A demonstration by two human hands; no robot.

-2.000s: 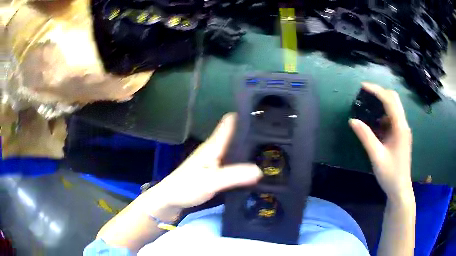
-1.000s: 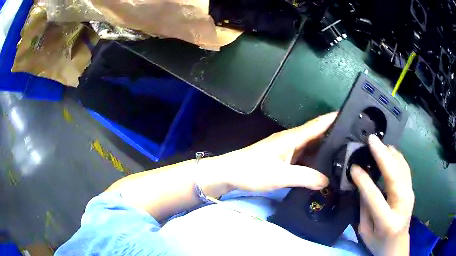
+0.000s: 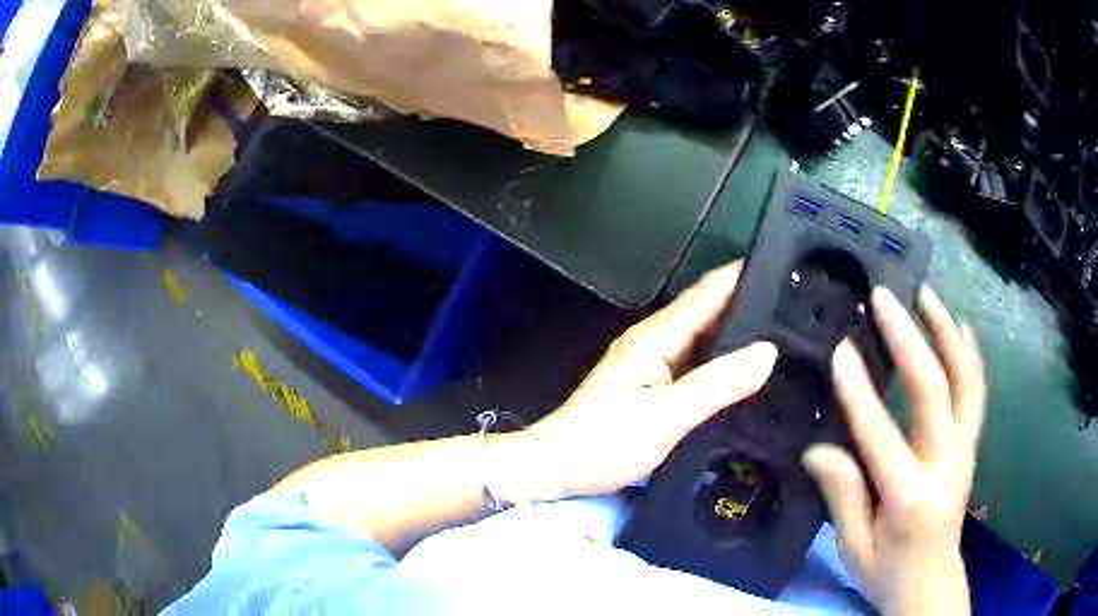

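A long black socket housing (image 3: pixel 674 517) lies tilted over my lap, its end with three blue USB slots pointing away from me. A yellow earth wire (image 3: pixel 901 144) sticks out from that end. The far opening holds a black socket insert (image 3: pixel 824 295). The middle opening also looks filled with black, partly in shadow. The near opening shows brass contacts (image 3: pixel 732 491). My left hand (image 3: pixel 656 391) grips the housing's left edge, thumb on its face by the middle opening. My right hand (image 3: pixel 903 445) rests with spread fingers on the right side, holding no separate part.
A pile of loose black inserts (image 3: pixel 1035 205) covers the far right of the green table (image 3: pixel 1023 361). Crumpled brown paper (image 3: pixel 397 60) and clear film lie at the far left. A blue crate (image 3: pixel 361 277) with a dark inside is below the table's left edge. Blue plastic shows at lower right.
The black insert my right hand held has gone into the middle opening, and those fingers have opened. The housing has shifted left in view; my left hand still holds it.
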